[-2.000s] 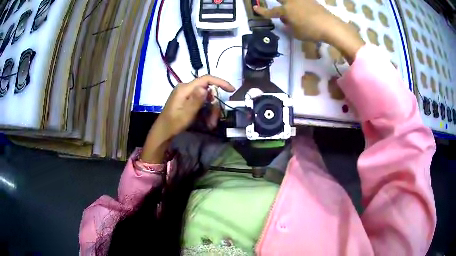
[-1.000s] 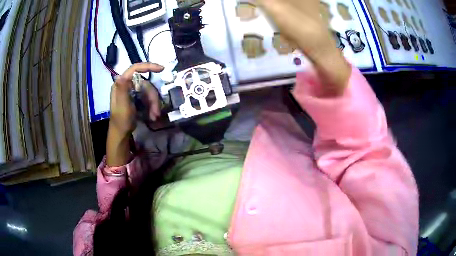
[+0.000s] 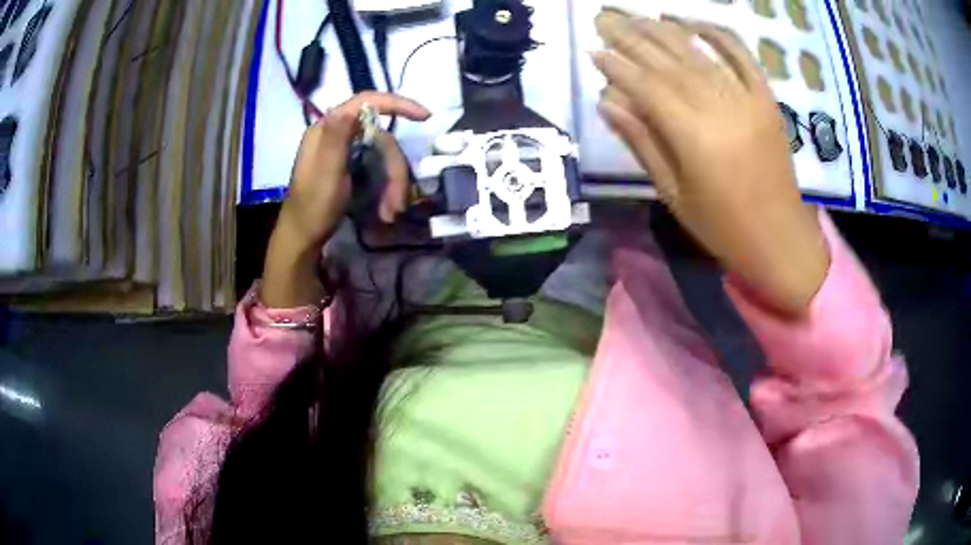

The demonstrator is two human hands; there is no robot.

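Note:
The silver-white square fixture frame (image 3: 519, 181) shows its spokes and centre hub, with no disc on it. My left hand (image 3: 339, 160) is left of the frame, curled around a small whitish connector (image 3: 369, 124) with dark wires below it. My right hand (image 3: 708, 117) is above the foam tray (image 3: 639, 183) to the right of the frame, blurred, fingers pointing up and left. Whether it holds anything cannot be told. Two small black units (image 3: 824, 136) lie in that tray beside my right hand, one partly hidden by it.
A black round-topped mount (image 3: 498, 40) stands beyond the frame. A pale meter (image 3: 402, 13) is cut off at the top edge. A thick black cable (image 3: 349, 48) lies at left. Stacked foam trays (image 3: 128, 160) are far left. Another foam tray (image 3: 905, 101) with black units is far right.
Two seconds ago a black disc covered the frame; it is gone from there. My right hand has come from the top of the view down over the right tray. My left hand keeps the connector.

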